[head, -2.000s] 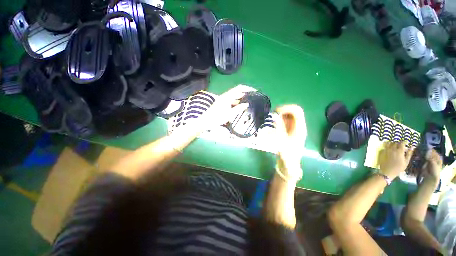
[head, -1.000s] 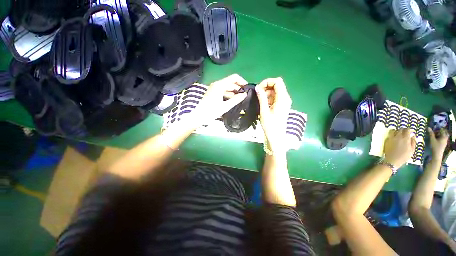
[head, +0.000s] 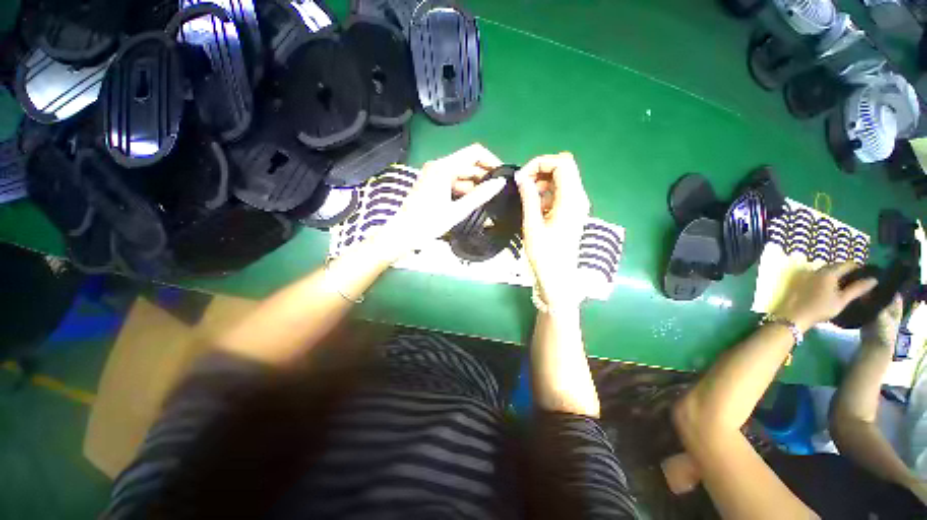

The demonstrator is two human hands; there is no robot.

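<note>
My left hand [head: 442, 203] and my right hand [head: 552, 218] hold a black oval fan base [head: 488, 225] between them, fingertips together at its far end. The base is over a white pad sheet [head: 602, 262] with rows of dark arcs at its left and right ends. Its middle part is partly hidden by my hands and the base. Whether a loose pad is between my fingers cannot be told. A large pile of black bases [head: 274, 168] lies to the left, some glossy side up.
Several bases [head: 696, 259] lie to the right. Beyond them a person's hands [head: 813, 297] hold a dark part beside another pad sheet [head: 818, 236]. Small fans [head: 872, 124] stand at the far right. A carton [head: 152, 381] is on the floor at left.
The base was turned between my hands, and my right hand came in from the right to its far end. The neighbour's left hand moved from their sheet to the dark part.
</note>
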